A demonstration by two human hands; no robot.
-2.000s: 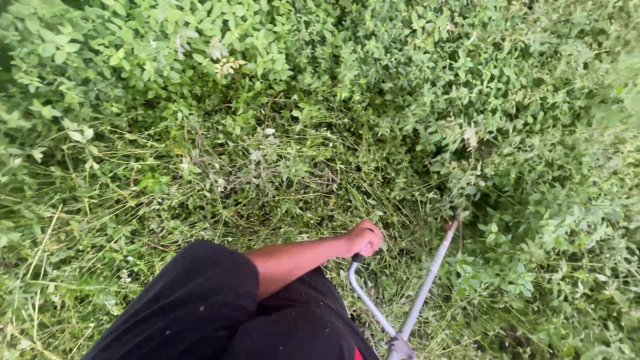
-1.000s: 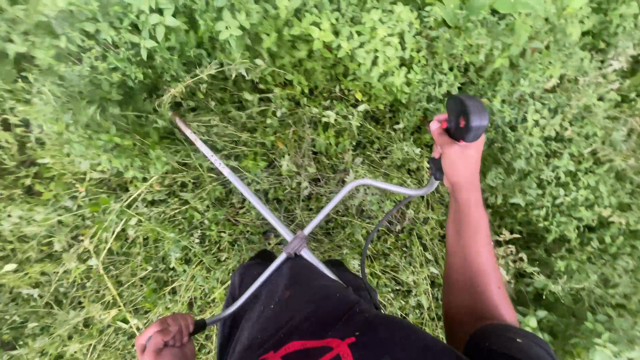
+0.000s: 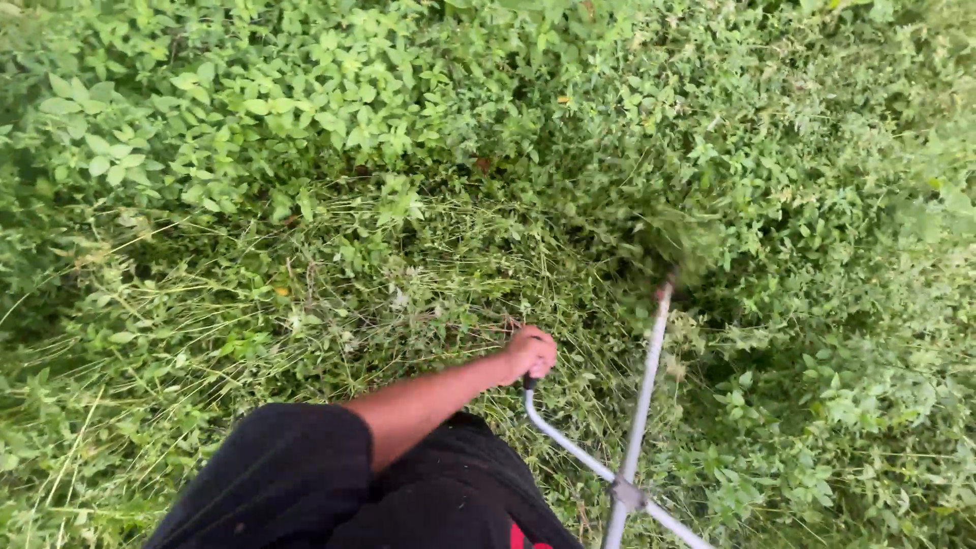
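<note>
My left hand (image 3: 531, 353) is closed around the black grip at the end of a brush cutter's bent metal handlebar (image 3: 568, 444). The handlebar meets the straight metal shaft (image 3: 649, 374) at a clamp (image 3: 628, 494) near the bottom edge. From there the shaft runs up and slightly right into the weeds, where its far end is hidden in blurred green leaves. The other half of the handlebar leaves the view at the bottom, and my right hand is out of view.
Dense leafy weeds (image 3: 366, 91) stand across the top and along the right side (image 3: 854, 328). Flattened stems and cut grass (image 3: 427, 282) lie in the middle and to the left.
The shaft's far end has swung from the left to the right since one second ago. My left hand has moved up and right, and my right hand has left the view.
</note>
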